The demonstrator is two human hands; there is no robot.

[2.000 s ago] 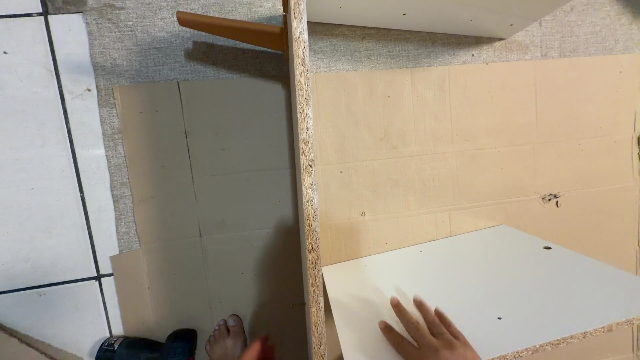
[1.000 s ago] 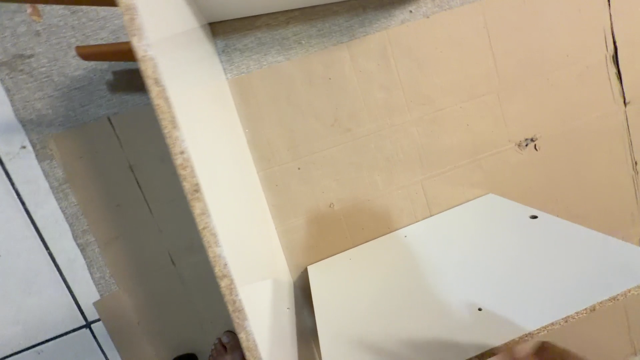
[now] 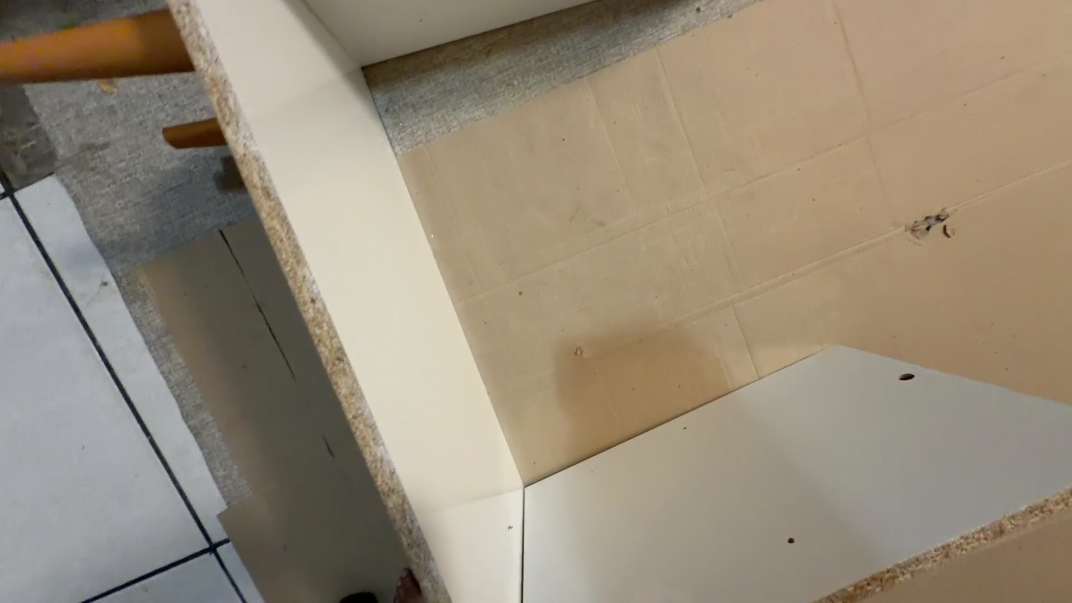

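Note:
Neither of my hands shows in the head view now, so what they hold or touch is hidden. A long white-faced particleboard panel (image 3: 360, 276) stands on edge, slanting from upper left to bottom centre, its raw chip edge facing up. Against its lower end lies the corner of a second white particleboard panel (image 3: 720, 477), which has a large hole at its upper right and a small one nearer the bottom. At the top, another white panel (image 3: 435, 21) meets the long panel at a corner.
Creased cardboard (image 3: 636, 218) covers the floor between the panels, with a torn spot at right. More cardboard (image 3: 276, 419), a grey rug (image 3: 126, 193) and white floor tiles (image 3: 75, 402) lie to the left. Orange-brown legs (image 3: 100, 46) stick out at upper left. Part of a foot shows at the bottom.
The hand on the right-hand panel has left the view. The long panel now slants, and the gap between it and the right-hand panel has closed. The view has also shifted.

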